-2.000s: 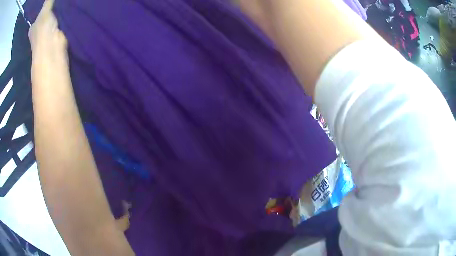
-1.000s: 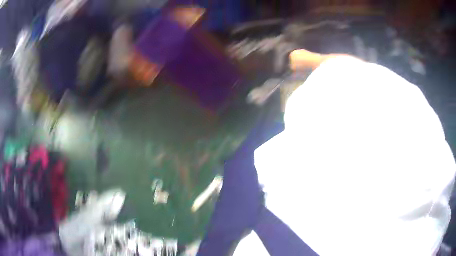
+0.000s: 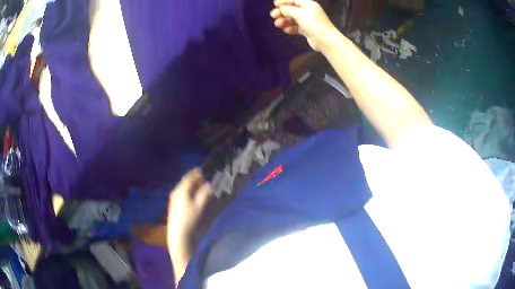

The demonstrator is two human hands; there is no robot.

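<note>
A large purple garment [image 3: 186,56] spreads over the upper left and middle, part bright and part in deep shadow. More purple cloth [image 3: 70,96] lies in folds at the left, with bright white gaps between. My right hand [image 3: 291,18] is at the top, right of centre, fingers curled at the garment's right side; whether it pinches cloth is unclear. My left hand [image 3: 189,197] is low, left of centre, blurred, below the dark cloth and beside my blue apron [image 3: 305,175]; its fingers are partly bent and its hold is unclear.
Pale scraps [image 3: 240,166] lie beside the apron, and more scraps [image 3: 384,45] lie on the dark green floor [image 3: 452,62]. A pale cloth or bag [image 3: 491,132] is at the right. Mixed dark, blue and orange items lie at the lower left.
The view has swung; the purple garment now fills the upper left. Both hands show now, with the right arm reaching up and the left hand low. The apron front has come into view.
</note>
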